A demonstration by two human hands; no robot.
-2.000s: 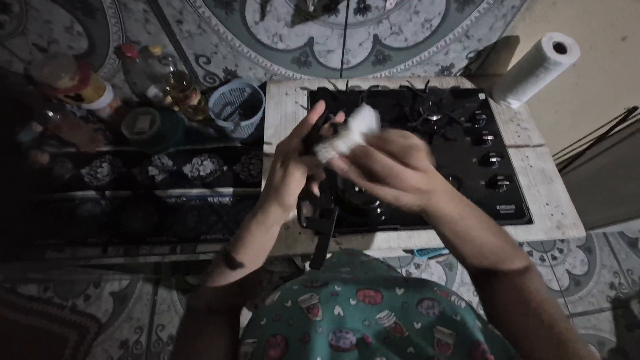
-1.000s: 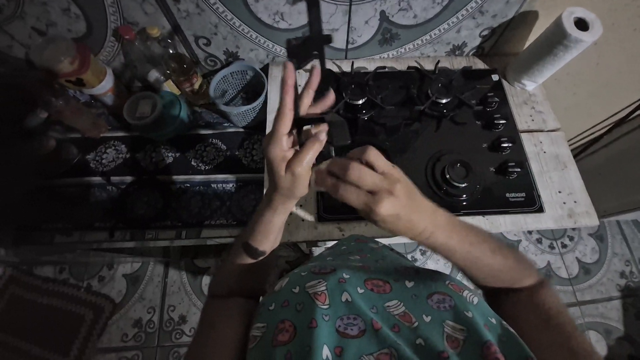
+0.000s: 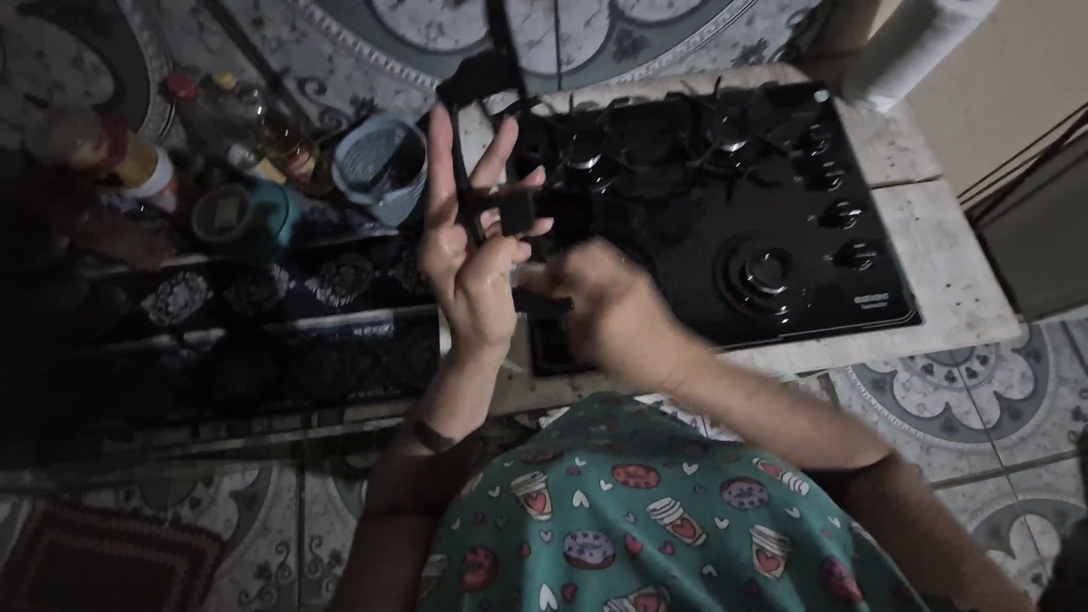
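My left hand (image 3: 476, 246) is raised left of the black glass gas cooktop (image 3: 671, 212), its fingers spread and a dark burner grate (image 3: 512, 211) held between fingers and thumb. Thin dark arms of the grate reach up past the fingertips. My right hand (image 3: 608, 306), blurred, has curled fingers at the lower part of the grate, beside the left thumb. Something small and pale shows between the two hands; it is too blurred to name. One bare burner (image 3: 767, 272) sits at the front right of the cooktop, without a grate over it.
A blue plastic basket (image 3: 381, 168), a teal-sided jar (image 3: 272, 212) and several bottles (image 3: 289, 149) stand to the left. A paper towel roll (image 3: 918, 51) stands at the back right. Wooden boards (image 3: 943, 255) border the cooktop on the right.
Two seconds ago my right hand held a white cloth or paper at the left hand; now its fingers are curled low on the dark grate. The left hand keeps the grate raised.
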